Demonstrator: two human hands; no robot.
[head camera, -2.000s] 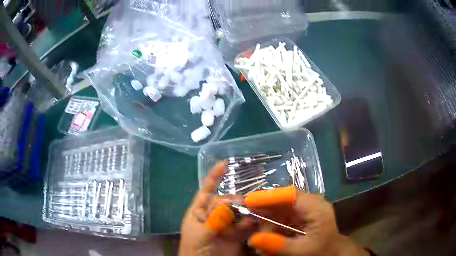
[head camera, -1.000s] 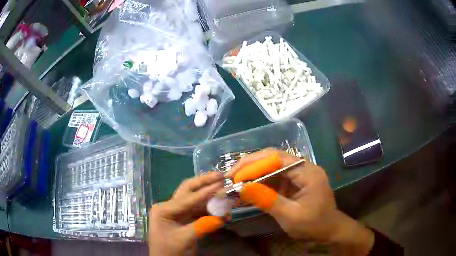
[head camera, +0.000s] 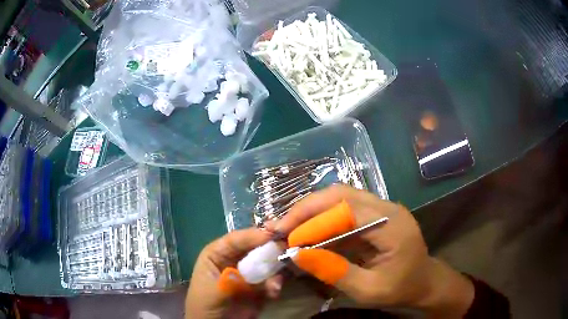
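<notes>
My right hand (head camera: 367, 249), with orange finger cots, pinches a thin silver metal rod (head camera: 358, 230) between thumb and forefinger. The rod's inner end meets a white plastic cap (head camera: 260, 261). My left hand (head camera: 227, 274), with an orange cot on the thumb, holds the cap. Whether the rod's tip is inside the cap cannot be told. A clear rod container (head camera: 231, 180) with silver and dark rods stands just beyond my hands, partly hidden by them.
A clear sleeve container (head camera: 389, 70) with white sleeves stands farther away. An open bag (head camera: 180, 146) of white caps is at upper left. A blister tray (head camera: 103, 227), a small labelled box (head camera: 87, 151) and blue-edged trays (head camera: 28, 199) are left. A smartphone (head camera: 442, 134) lies right.
A white cap, not visible two seconds ago, is now in my left hand against the rod's end. My right hand has turned the rod's outer end upward. The view has shifted, moving the bench items up.
</notes>
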